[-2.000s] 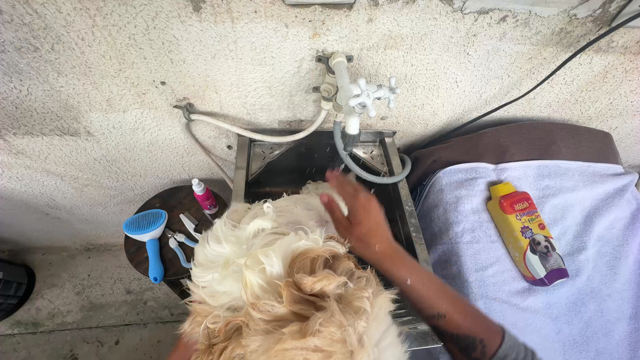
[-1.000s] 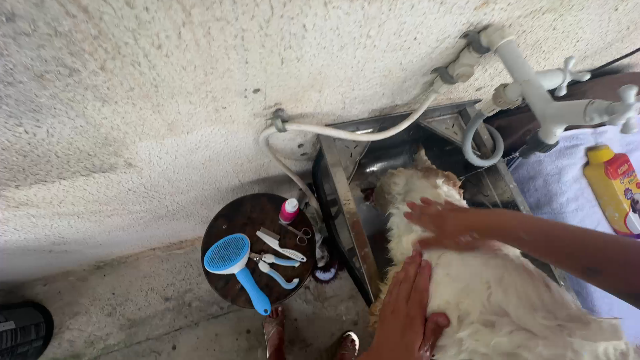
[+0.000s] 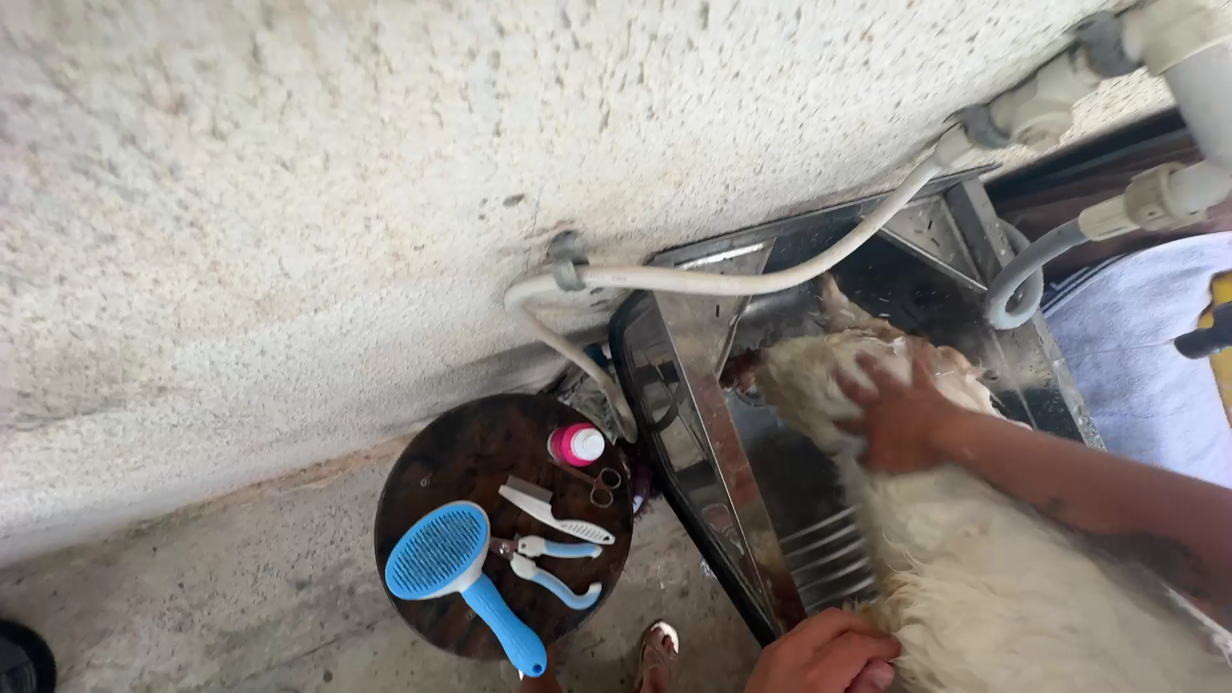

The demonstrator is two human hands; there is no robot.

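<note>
A cream-coloured, long-haired dog (image 3: 1001, 568) stands in a metal sink (image 3: 707, 423), its head toward the wall and its coat looking wet. My right hand (image 3: 895, 414) lies with fingers spread on the dog's neck, behind the head. At the bottom edge, my left hand (image 3: 828, 654) is curled against the dog's side; whether it grips fur cannot be told. The dog's face is mostly hidden from above.
Left of the sink, a round dark wooden stool (image 3: 433, 462) bears a blue slicker brush (image 3: 472, 577), a white comb (image 3: 553, 513), nail clippers (image 3: 549, 568), scissors (image 3: 602, 486) and a pink bottle (image 3: 576, 445). A white hose (image 3: 712, 279) crosses the sink's corner. A towel (image 3: 1136, 356) lies at right.
The view has swung left and closer. My left hand has moved from the dog's upper back down to its side. My right hand stays at the neck.
</note>
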